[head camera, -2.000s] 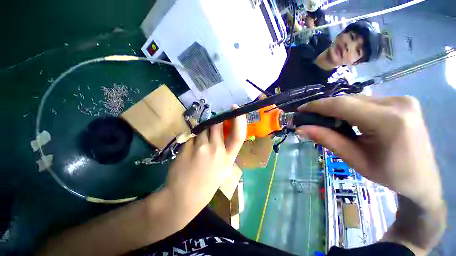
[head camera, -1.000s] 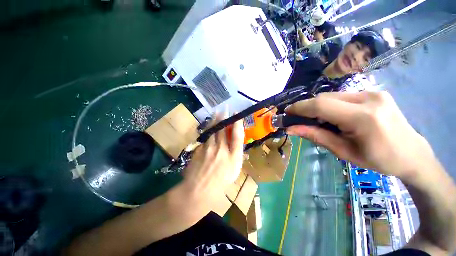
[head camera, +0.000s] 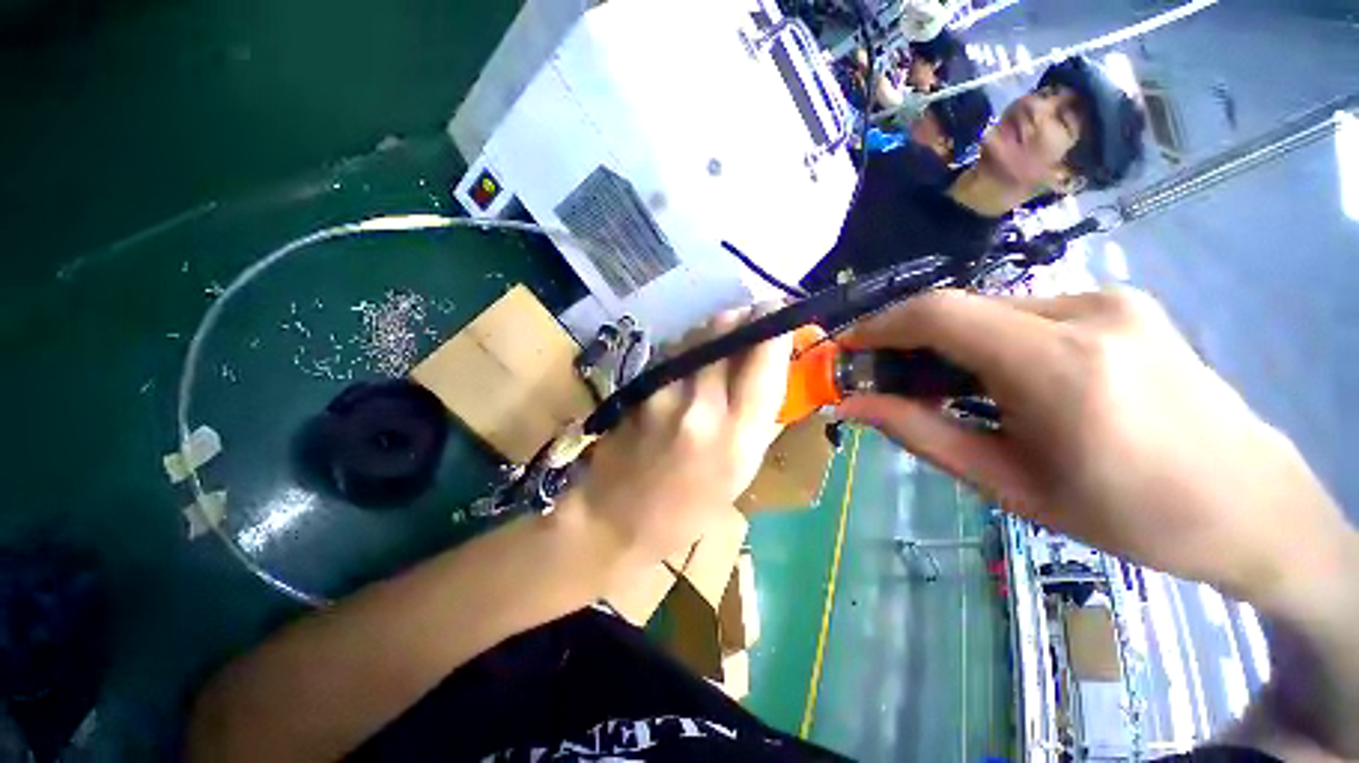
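My left hand (head camera: 671, 447) is wrapped around the body of the electric screwdriver (head camera: 809, 373); only a short orange part shows between my hands. My right hand (head camera: 1081, 395) pinches the black end piece (head camera: 912, 376) at the dark collar with thumb and fingers. The black cable bundle (head camera: 745, 336) runs over the back of my left hand. The metal screw feed head (head camera: 522, 485) sticks out below my left hand toward the bench, with tan tape near it. A black round plastic housing (head camera: 380, 441) lies on the green mat.
Small screws (head camera: 391, 331) lie scattered beside a cardboard piece (head camera: 507, 376). A pale tube (head camera: 191, 373) curves around them, taped down. A white feeder (head camera: 671, 134) stands behind. A person (head camera: 932, 201) stands beyond it. Cardboard boxes (head camera: 701, 596) and a balancer spring (head camera: 1237, 167) show.
My left hand has slid up the orange body toward my right hand, covering more of it. My right hand still holds the black end. The camera view has shifted slightly.
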